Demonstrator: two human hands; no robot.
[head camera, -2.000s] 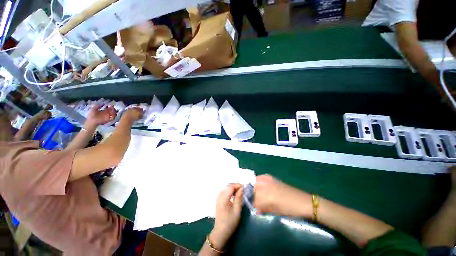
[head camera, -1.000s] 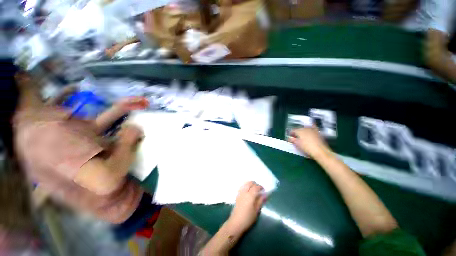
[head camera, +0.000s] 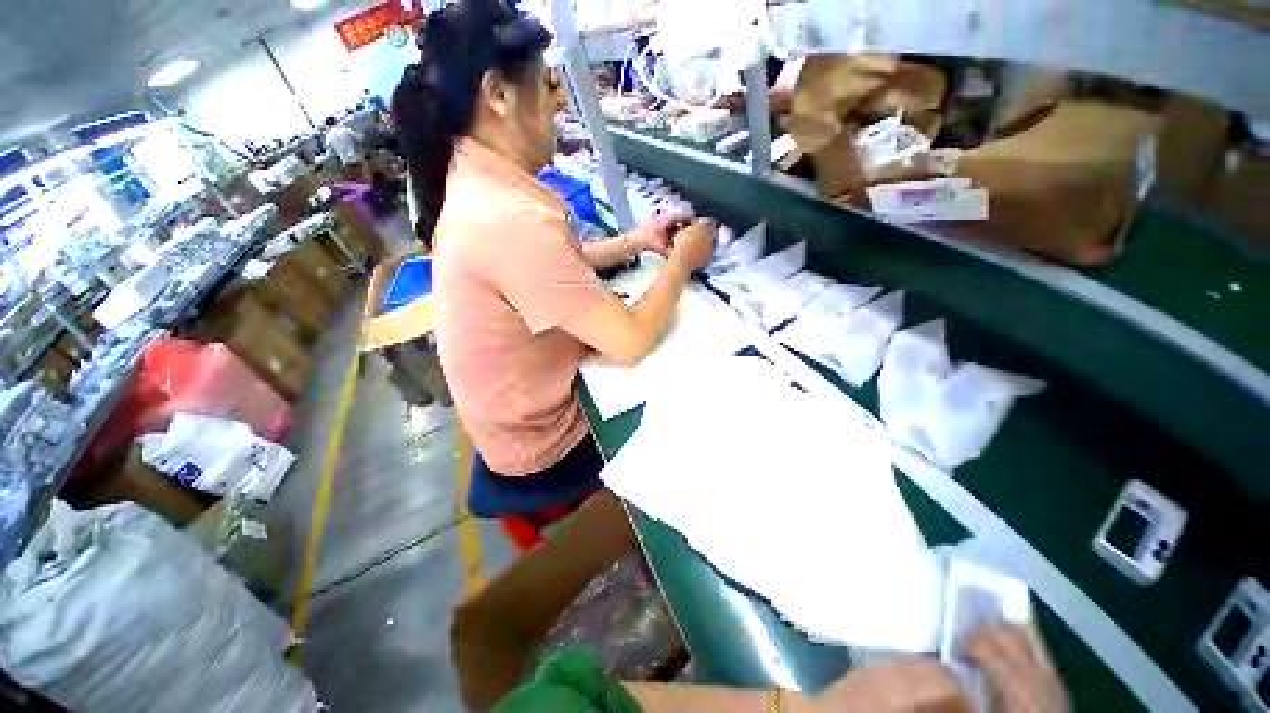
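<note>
A large fanned stack of thin white sheets (head camera: 794, 488) lies on the green worktop. A blurred white device unit (head camera: 986, 599) is at its near right corner. My right hand (head camera: 1020, 671) is at the lower right, with its fingers on the device's near end. My left hand (head camera: 891, 688) reaches in from the bottom, with a bracelet at the wrist and a green sleeve behind. It is cut off by the lower edge and its fingertips are blurred beside the device. White wrapped units (head camera: 843, 332) stand in a row on the belt.
Two device units (head camera: 1142, 532) lie on the belt at right. A pale rail (head camera: 1038, 571) edges the belt. A person in a salmon shirt (head camera: 508, 300) works at left. An open carton (head camera: 536, 599) stands below the table edge. Brown paper packaging (head camera: 1045, 174) lies across the line.
The view has swung left. My right hand has moved from the belt, where it reached for a device unit, to the stack corner with a device. Another wrapped white shape's loose corner shows on the belt.
</note>
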